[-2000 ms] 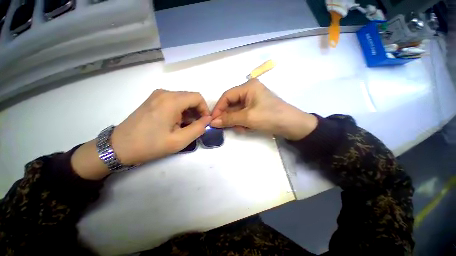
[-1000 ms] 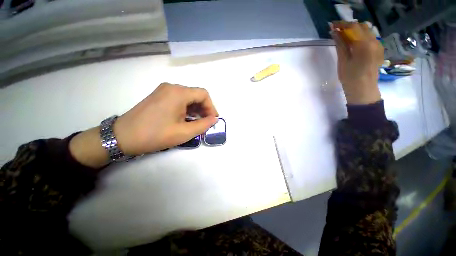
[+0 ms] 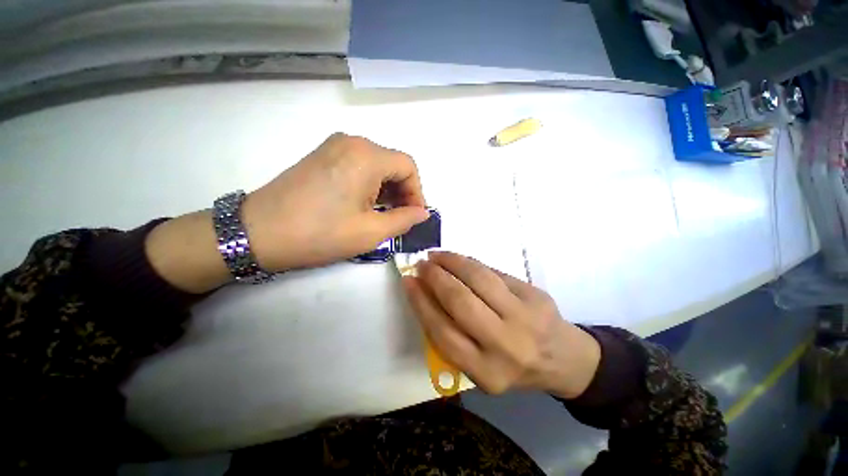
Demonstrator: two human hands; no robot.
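Two dark smartwatch cases lie side by side on the white bench. The right one (image 3: 420, 234) has its dark face up. The left one (image 3: 379, 251) is mostly hidden under my left hand. My left hand (image 3: 327, 204) has its thumb and finger pinched at the top edge of the right case. My right hand (image 3: 502, 325) grips the orange-handled brush or wiping tool (image 3: 445, 379), whose white head touches the lower edge of the right case. Whether my left fingertips hold a small piece cannot be seen.
A small yellow tool (image 3: 517, 132) lies on the bench beyond my hands. A blue parts box (image 3: 690, 125) with bottles and sticks stands at the back right. A translucent sheet (image 3: 483, 42) and white foam (image 3: 186, 46) are at the back. Plastic-wrapped material hangs at the right edge.
My right hand left the watch, took the orange-handled tool from the back right and brought it to the case. My left hand stayed at the case. The view shifted slightly.
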